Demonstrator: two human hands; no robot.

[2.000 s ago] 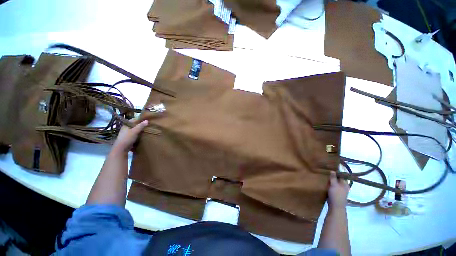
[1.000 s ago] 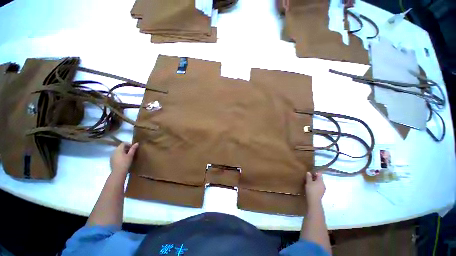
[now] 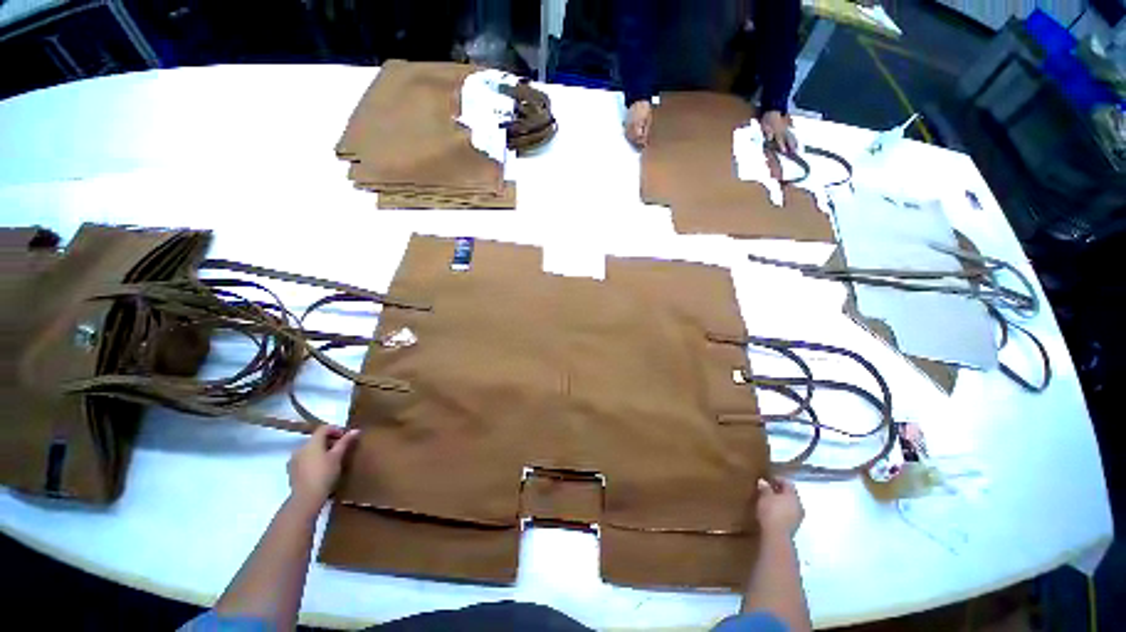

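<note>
A large brown bag body panel [image 3: 556, 370] lies flat in front of me, with a black label strip [image 3: 463, 253] near its far left edge. My left hand [image 3: 321, 459] grips its left edge and my right hand [image 3: 778, 504] grips its right edge, both low down. A brown bottom layer [image 3: 426, 546] shows below the panel's near edge. A rectangular bottom notch [image 3: 562, 498] sits mid-edge with small white bits at its corners. Handles [image 3: 883, 401] loop out at the right side. A small wrapped hardware bit [image 3: 400, 337] lies near the left handle.
Stacked bag bodies [image 3: 117, 358] with bunched straps lie left. A brown pile [image 3: 426, 130] is at the far side. Another person's hands [image 3: 640, 124] hold a brown panel [image 3: 704, 167] across the table. Pale sheets [image 3: 920, 284] and a glue bottle [image 3: 901, 479] are at right.
The panel, wrinkled and raised at the right earlier, now lies flatter and squarer. Both my hands still hold its sides. The view has tilted up, bringing the other person's arms into sight.
</note>
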